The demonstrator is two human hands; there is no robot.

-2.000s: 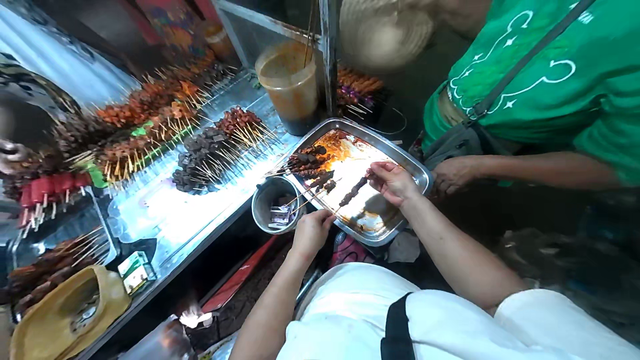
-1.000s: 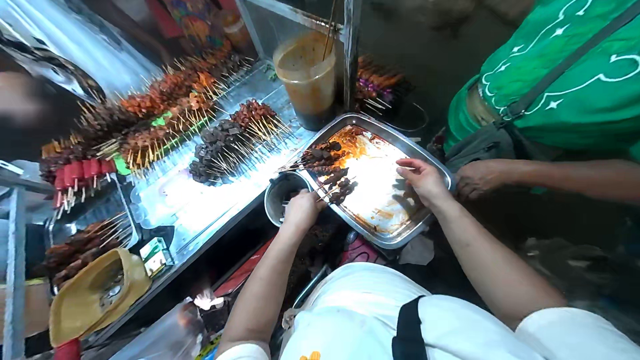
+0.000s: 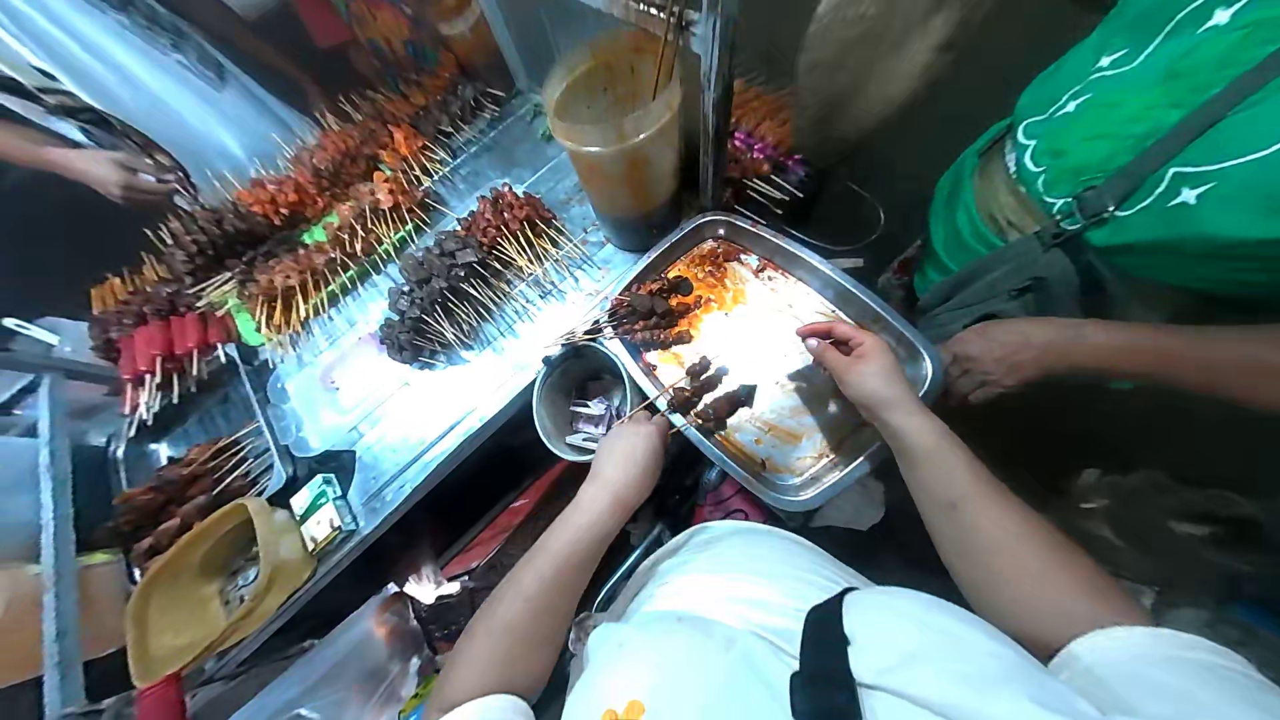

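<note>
My left hand is closed on the stick ends of a few meat skewers, whose dark meat lies over the near left part of a steel tray. Over the tray's right side is my right hand, thumb and forefinger together; glare hides whether anything thin is between them. More skewers rest on the tray's left rim, their meat inside and sticks pointing left. Red-orange sauce smears the tray floor. A grey bucket with small packets or papers inside stands beside my left hand.
Rows of skewers cover the metal counter at left. A plastic tub of brown sauce stands behind the tray, by a metal post. A yellow container sits at lower left. Another person's hand is near the tray's right edge.
Two seconds ago my right hand held a meat skewer over the tray; no meat shows at its fingers now. More skewers show at my left hand. A person's hand has come into view at far left.
</note>
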